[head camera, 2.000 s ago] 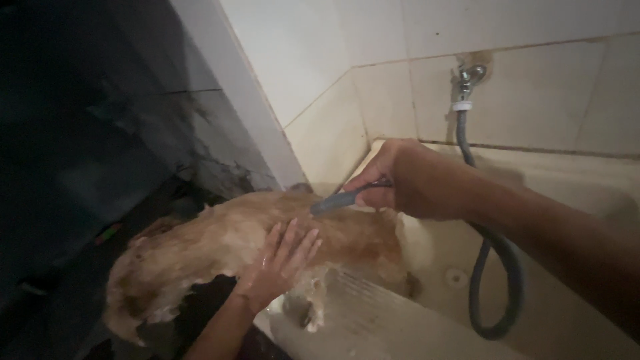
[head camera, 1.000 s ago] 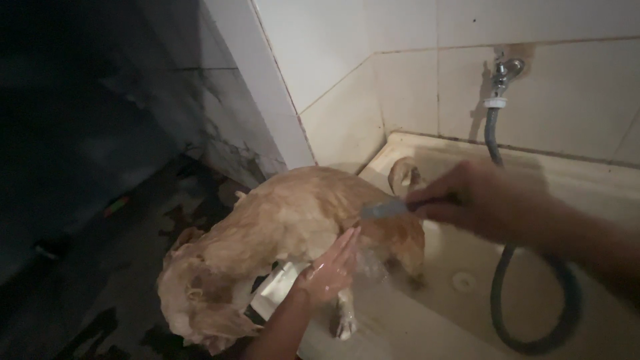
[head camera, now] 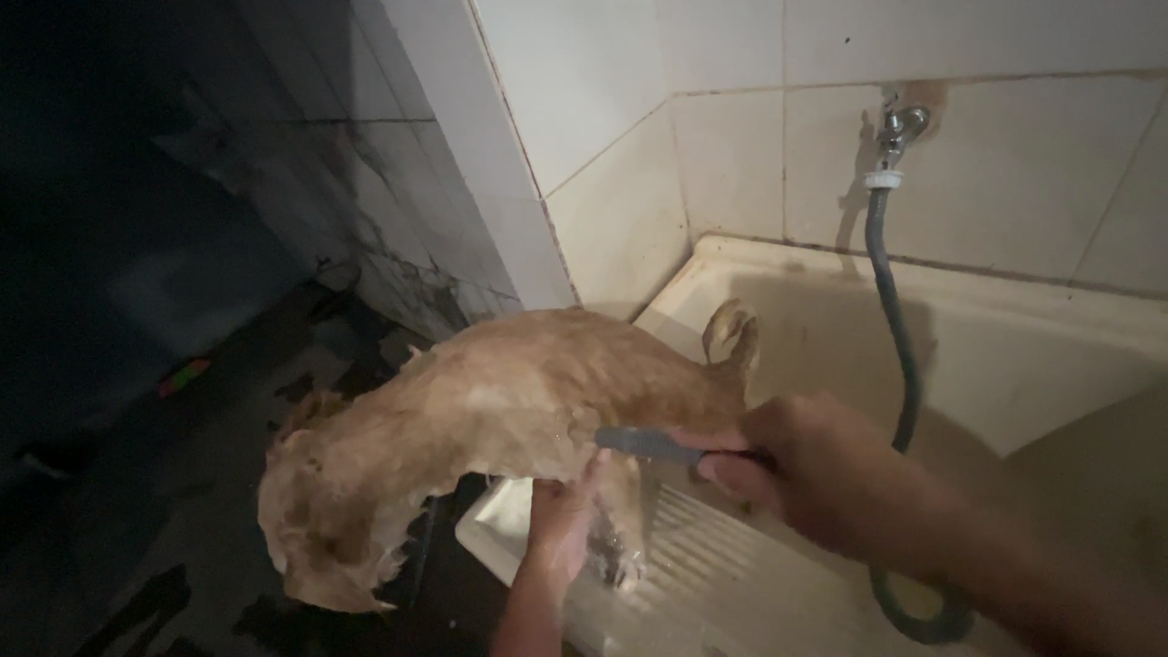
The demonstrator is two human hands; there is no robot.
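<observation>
A wet, light-brown dog (head camera: 511, 383) stands with its hind part over the cream laundry sink (head camera: 912, 265) and its head lowered beyond the sink's left edge. My right hand (head camera: 803, 456) grips the end of a grey hose (head camera: 648, 443), its tip against the dog's flank. Below that tip, my left hand (head camera: 566, 520) is against the dog's underside near a leg; part of it is hidden, and it shows no tool. One wet paw (head camera: 628, 571) rests on the sink's ribbed washboard (head camera: 693, 547). The dog's curled tail (head camera: 730, 333) points up.
From a metal tap (head camera: 899, 132) on the tiled wall, a grey hose (head camera: 890, 301) hangs down into the sink and loops at the lower right. A white wall corner (head camera: 511, 210) rises behind the dog. The dark, wet floor (head camera: 210, 511) lies at left, with a small colourful object (head camera: 184, 376).
My left hand has moved from the top of the dog's side down to its underside. The hose end has moved lower on the flank. The tail now shows raised.
</observation>
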